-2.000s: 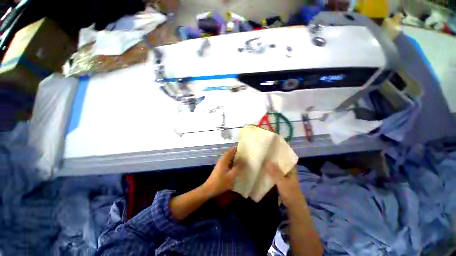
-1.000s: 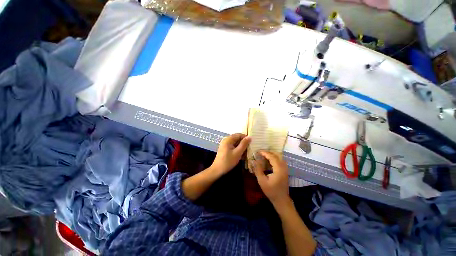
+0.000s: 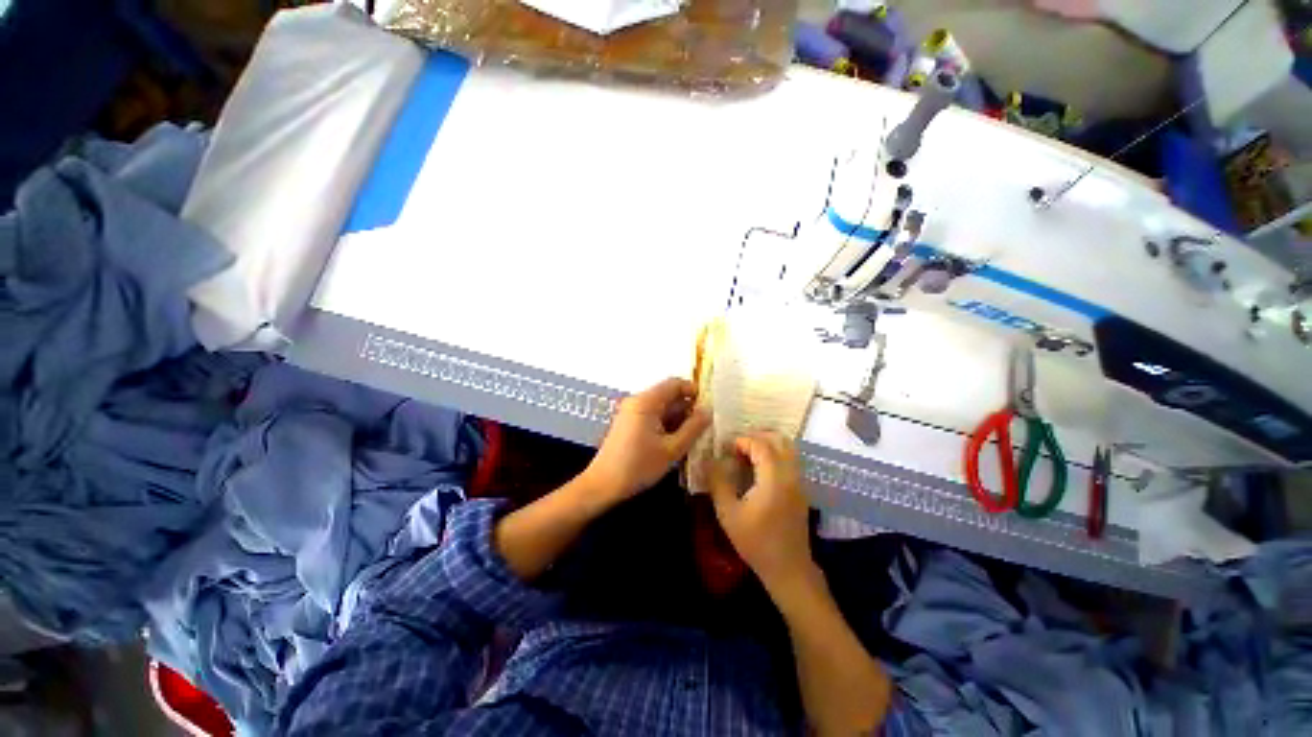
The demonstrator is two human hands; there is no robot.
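A small notebook [image 3: 763, 389] with yellowed, lined pages is held over the front edge of the white machine table, left of and below the needle area. My left hand [image 3: 643, 444] grips its left edge with thumb and fingers. My right hand [image 3: 763, 504] holds the lower part of the notebook, fingers bent on the page. Whether a pen is in my right hand cannot be told.
The sewing machine [image 3: 1007, 295] stands at the right. Scissors [image 3: 1017, 446] and dark red snips [image 3: 1098, 493] lie on its bed. A white-wrapped bundle [image 3: 295, 166] covers the table's left end. Light blue cloth [image 3: 310, 490] heaps at left and right. A plastic-wrapped package [image 3: 619, 51] lies behind.
The view has swung left and down from the earliest frame. The notebook, spread wide at first, is now held more upright and narrower. Both hands still hold it.
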